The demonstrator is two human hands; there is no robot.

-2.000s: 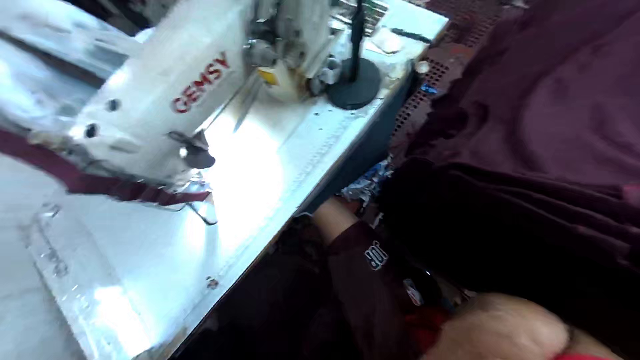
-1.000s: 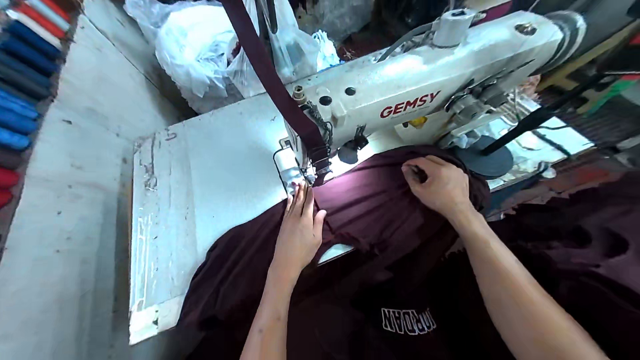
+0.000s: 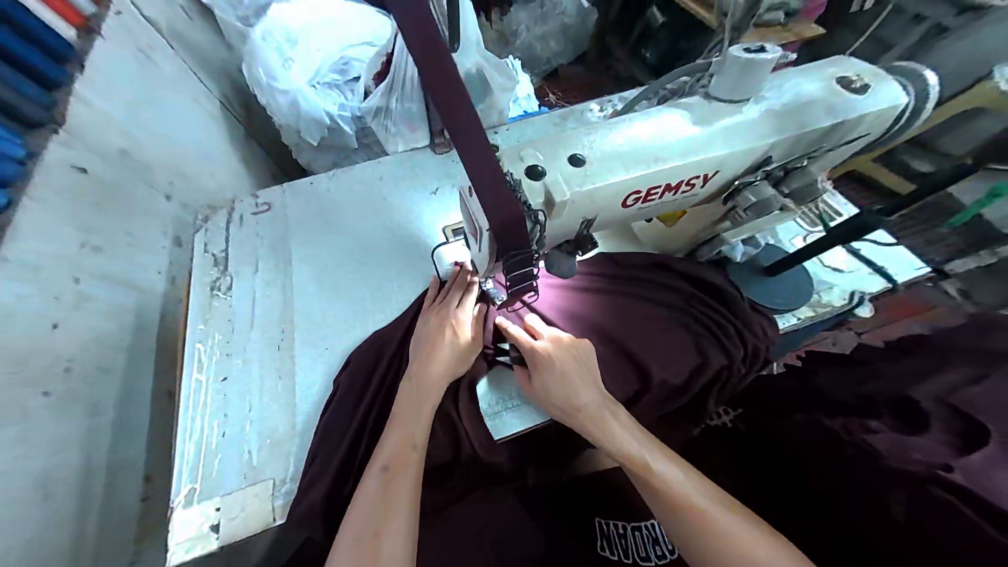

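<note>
A white Gemsy sewing machine (image 3: 677, 165) stands on a worn white table. Dark maroon fabric (image 3: 654, 315) lies under its needle area, with an opening near the front that shows the tabletop. From above, a maroon fabric strip (image 3: 465, 118) runs down into a wire guide (image 3: 521, 279) by the presser foot (image 3: 494, 291). Flat on the fabric, just left of the foot, rests my left hand (image 3: 449, 327). My right hand (image 3: 555, 362) is at the fabric just in front of the guide, fingers curled round a small dark tool with a metal blade (image 3: 508, 354), probably thread snips.
White plastic bags (image 3: 323, 79) are bunched behind the table. A round black base with a rod (image 3: 772, 279) stands at the table's right. More maroon fabric (image 3: 890, 425) is heaped at right. Blue, red and white rolled items (image 3: 31, 63) line the upper left.
My right hand has moved left from the fabric right of the needle area to just in front of the guide. Two seconds ago no garment lay on the table; the view has swung greatly since then.
</note>
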